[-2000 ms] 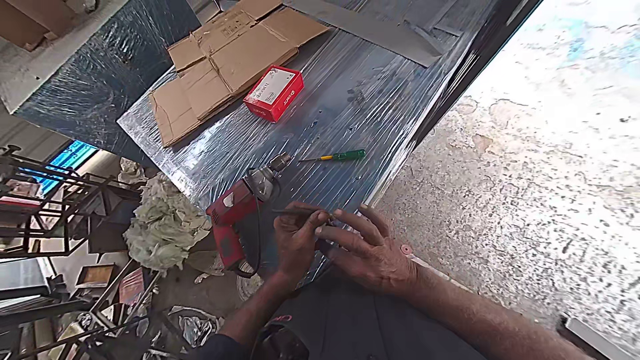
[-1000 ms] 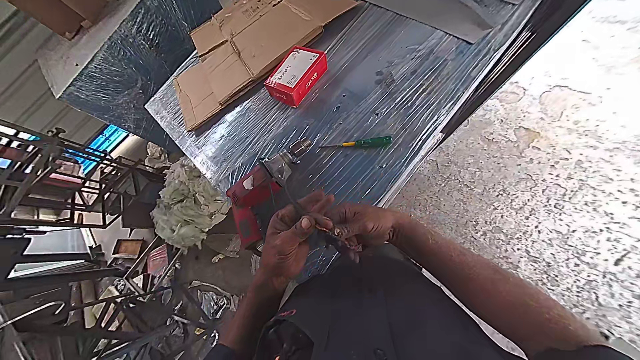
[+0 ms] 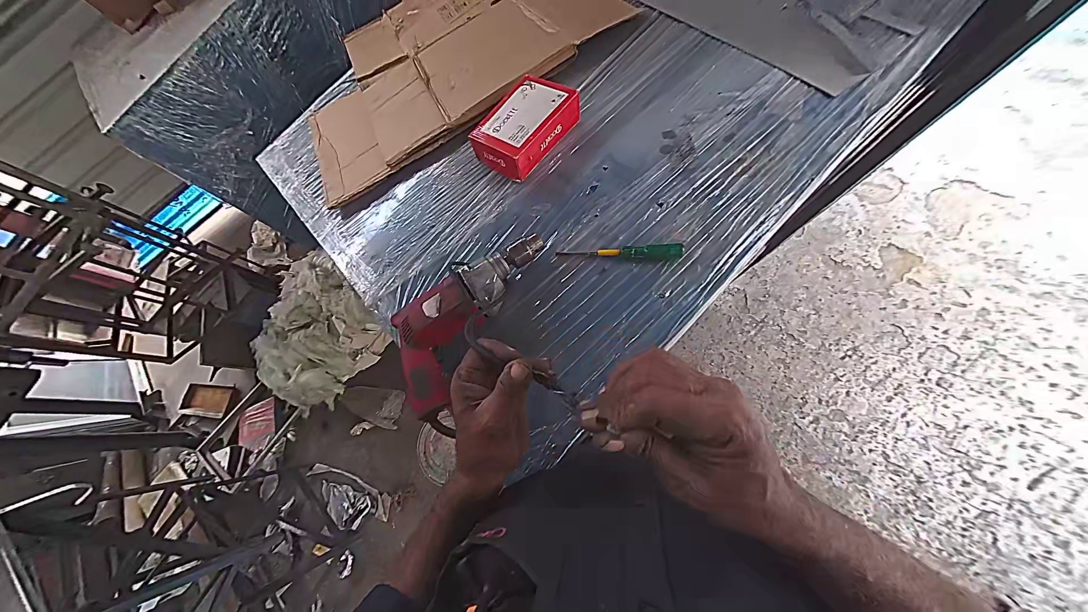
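My left hand [image 3: 495, 416] pinches a dark cable [image 3: 483, 347] between thumb and fingers, close to the handle of a red corded power drill [image 3: 435, 316]. The drill lies on a table wrapped in clear plastic film [image 3: 629, 314], its metal chuck toward the table's middle. Just right of the left hand, my right hand [image 3: 688, 425] has its fingertips closed on the frayed end of the cable; the exact strands are too small to tell. Beyond both hands lies a screwdriver [image 3: 653, 252] with a green handle, its tip toward the chuck.
A red and white cardboard box [image 3: 525, 127] stands beside flattened cardboard [image 3: 425, 93]. A grey flat sheet [image 3: 765, 38] lies at the far edge. Left of the table are a film-wrapped block [image 3: 229, 102], a pale crumpled bundle [image 3: 314, 331] and metal frames [image 3: 85, 280]. Rough concrete floor [image 3: 918, 340] lies right.
My hands were close together over the cable; now the right hand is apart from the left, to its right. The drill, screwdriver and box rest as before.
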